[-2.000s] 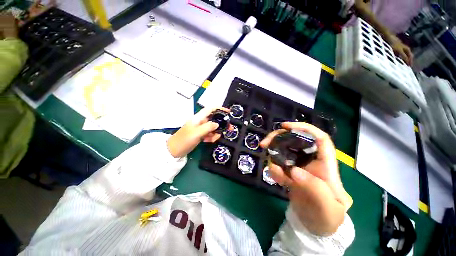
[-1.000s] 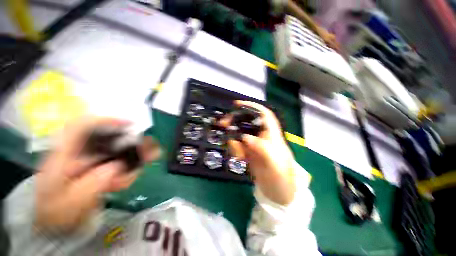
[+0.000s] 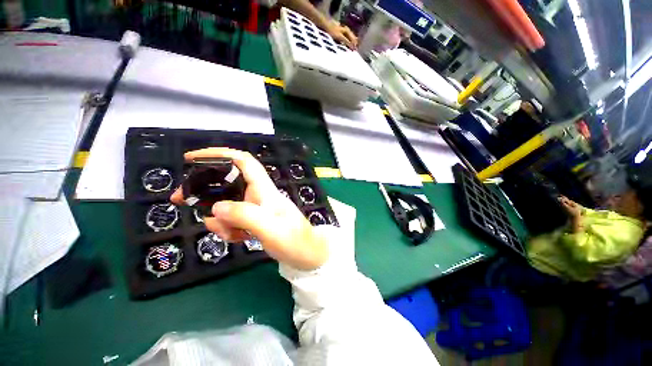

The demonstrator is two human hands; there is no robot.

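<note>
My right hand (image 3: 254, 214) grips a dark watch head (image 3: 213, 183) by its edges, held above the black watch tray (image 3: 136, 282). Light reflects off its dark glossy face. The tray lies on the green bench mat, with watches in several pockets; one watch (image 3: 164, 259) sits at its near left corner and another (image 3: 157, 179) farther back in the left column. My hand hides the middle of the tray. My left hand is out of the picture.
White foam trays (image 3: 325, 71) stand beyond the tray, with another person's hand (image 3: 342, 34) behind. White sheets (image 3: 36, 114) lie left. A black looped item (image 3: 413, 216) and a second black tray (image 3: 486, 209) are right. A person in yellow-green (image 3: 600, 239) is far right.
The view has swung to the right, so the tray and foam stacks now show farther left. My left hand with its dark watch piece has left the picture. My right hand still holds its watch head.
</note>
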